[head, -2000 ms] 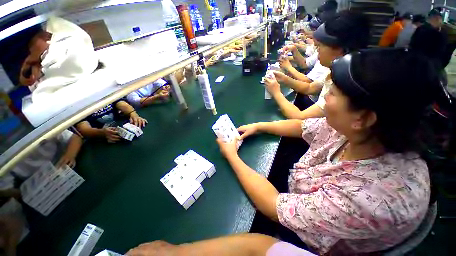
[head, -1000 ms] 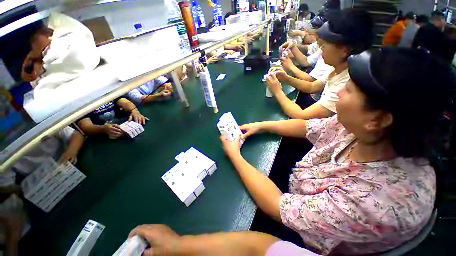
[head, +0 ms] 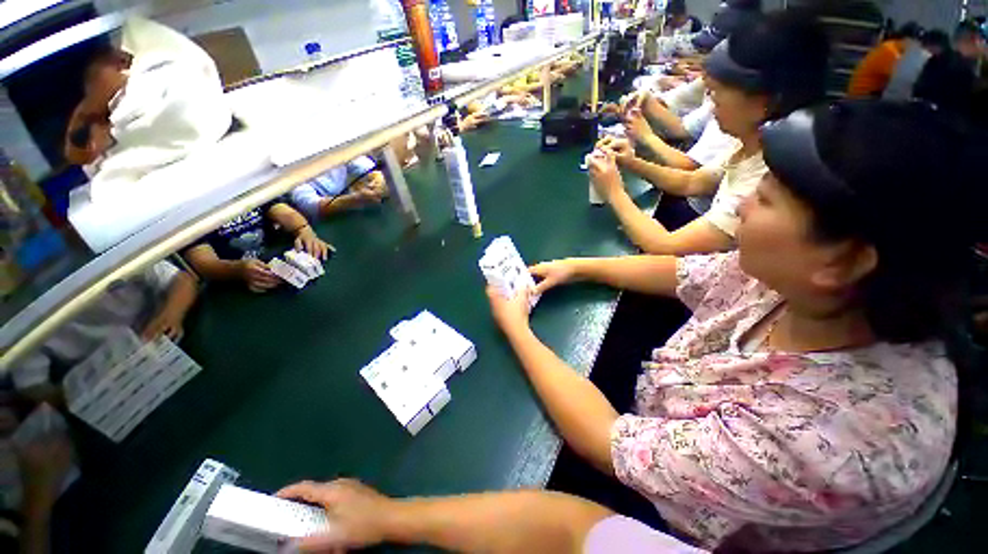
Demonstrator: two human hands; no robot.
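Observation:
My right hand [head: 345,513] reaches in from the bottom right, its forearm ending in a pale pink sleeve. Its fingers hold the right end of a white carton [head: 256,516] low over the dark green bench. The carton's far left end meets a second white carton [head: 191,506], which is cut off by the bottom edge. I cannot tell whether they touch. My left hand is not in view.
A group of white cartons [head: 416,370] lies mid-bench. A neighbour on the right holds cartons [head: 507,271]. Workers opposite hold carton blocks [head: 132,381]. A raised shelf rail [head: 260,199] crosses above; a white tube [head: 460,182] hangs by its post.
My right hand has come up from the bottom edge with the carton, which now lies lengthwise against or beside the second carton. The view has shifted slightly. A worker opposite has separated the held cartons.

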